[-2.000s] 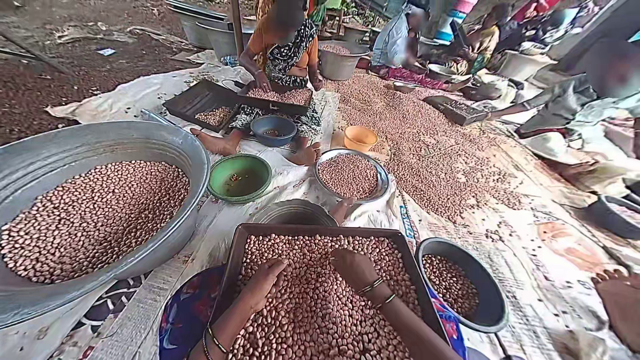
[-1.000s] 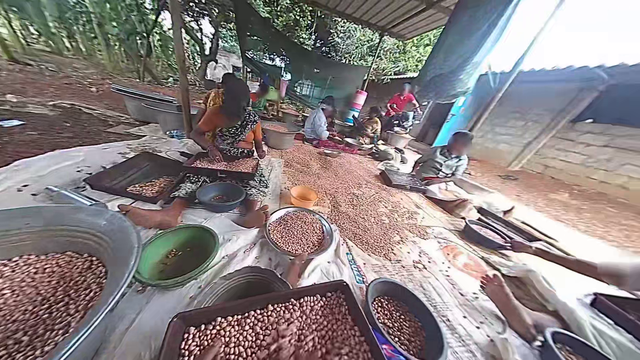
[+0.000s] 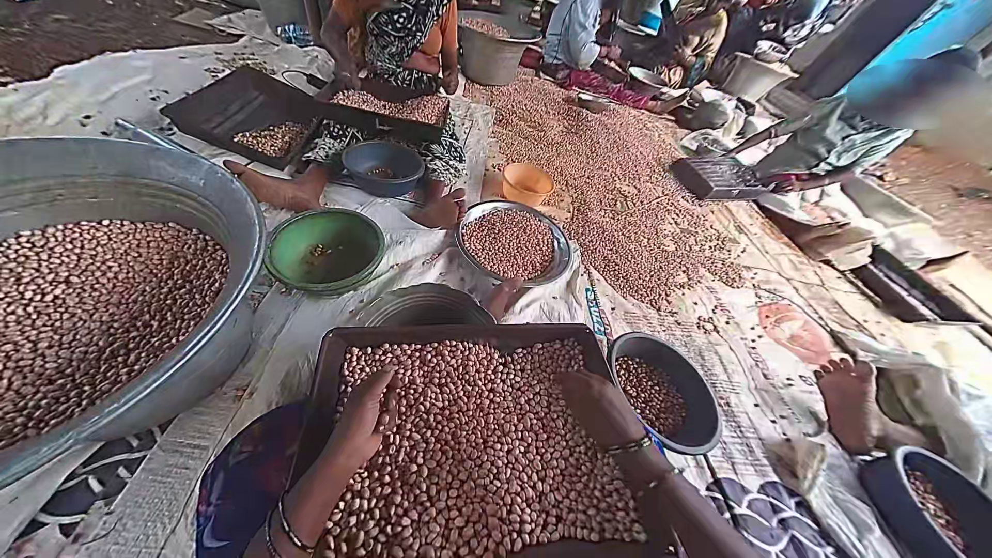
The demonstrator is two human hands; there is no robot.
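A dark rectangular tray [image 3: 465, 335] full of reddish-brown nuts [image 3: 480, 449] rests at my lap. My left hand [image 3: 370, 415] touches the nuts near the tray's left side, fingers pointing away from me. Against the nuts by the right wall lies my right hand [image 3: 601, 407], its fingertips partly hidden. Whether either hand holds a nut cannot be seen. A dark grey bowl [image 3: 701, 395] with nuts stands just right of the tray, and a grey ribbed basin [image 3: 426, 306] is behind it. Beyond that is a steel bowl [image 3: 562, 248] of nuts.
A large metal tub [image 3: 252, 256] of nuts stands at left, near a green bowl [image 3: 325, 248]. Farther off are a blue-grey bowl [image 3: 384, 167], an orange bowl [image 3: 528, 184] and spread nuts [image 3: 604, 170]. Several people sit around with trays; a bare foot [image 3: 849, 399] is at right.
The view tilted up one second ago and is down again. Compared with two seconds ago, my hands are farther apart over the tray, the right one nearer its right wall.
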